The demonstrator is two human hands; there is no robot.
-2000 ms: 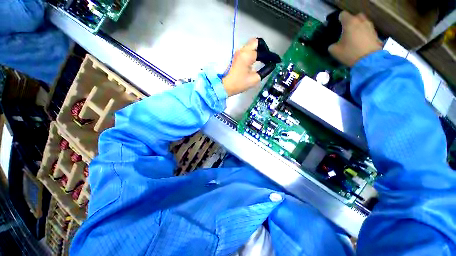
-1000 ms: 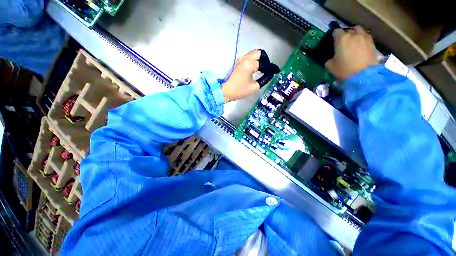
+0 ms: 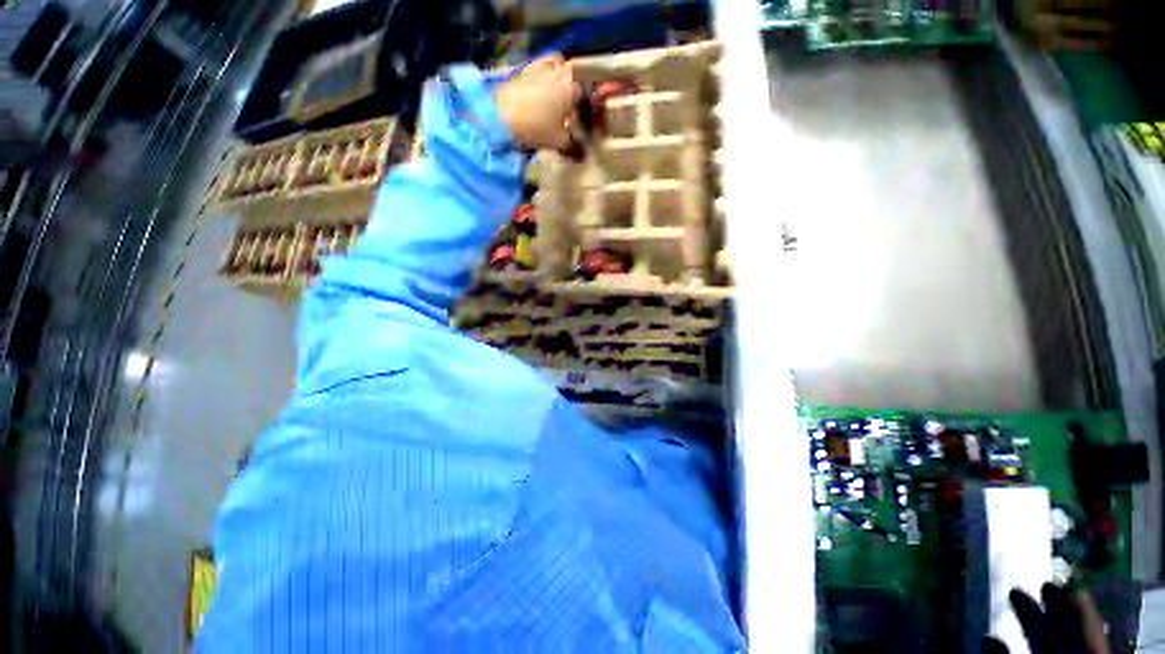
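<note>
My left hand, blurred, is at the left part of a tan component tray. Its dark-covered fingertips are beside a red coil; whether they grip anything is not clear. Another red coil sits in a lower compartment of the tray. A green circuit board lies at the lower right with a white heatsink on it. My right hand, with black finger covers, is at the heatsink's lower end, partly cut off by the bottom edge; its hold is unclear.
The pale conveyor rail runs between the trays and the board. Another green board lies at the top. More tan trays are stacked at the left, near a black bin. Further trays are layered below the coil tray.
The view has turned left towards the trays. My left hand has moved from beside the board to the coil tray. My right hand has moved from the board's far end to the heatsink.
</note>
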